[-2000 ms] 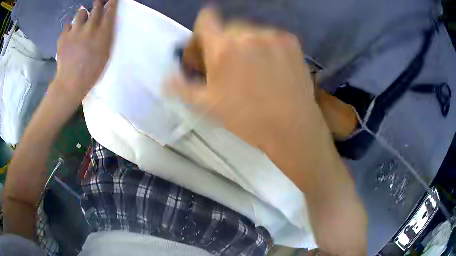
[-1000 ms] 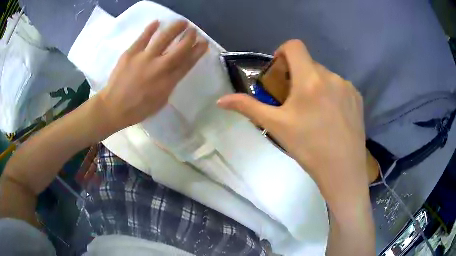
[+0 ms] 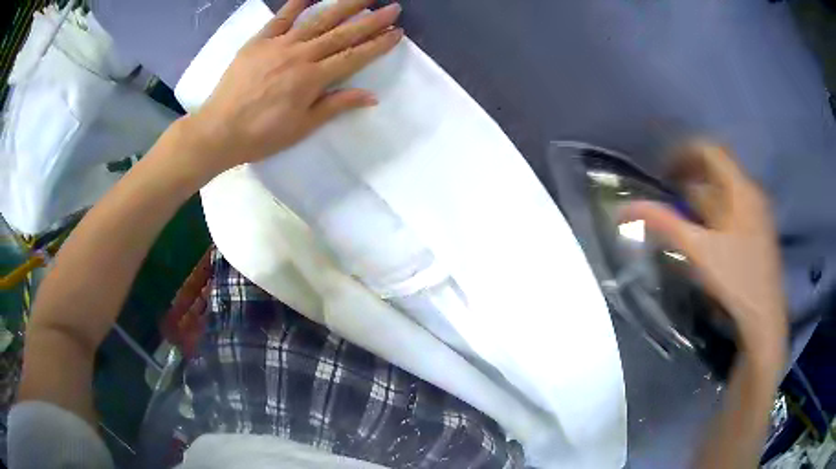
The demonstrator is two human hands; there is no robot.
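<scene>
A large white garment piece (image 3: 513,247) lies on the grey-blue table and hangs over its near edge onto the plaid-covered lap. A narrower white strip (image 3: 367,229) lies along it. My left hand (image 3: 293,82) rests flat on the cloth's far left part, fingers spread, holding nothing. My right hand (image 3: 724,238) is blurred and grips the steam iron (image 3: 614,201) by its handle, which is mostly hidden by the hand. The iron is on the right, beside the cloth and apart from it, its shiny metal body showing.
The grey-blue table (image 3: 568,64) extends to the far side and right. A white pile (image 3: 64,137) hangs at the far left, above yellow bars (image 3: 23,270). Part of a dark cord shows behind my right hand. A thin pale line hangs at lower left.
The iron and my right hand have moved right, off the cloth's edge. My left hand has moved slightly up and right and its fingers have spread. The cloth lies flatter and further right.
</scene>
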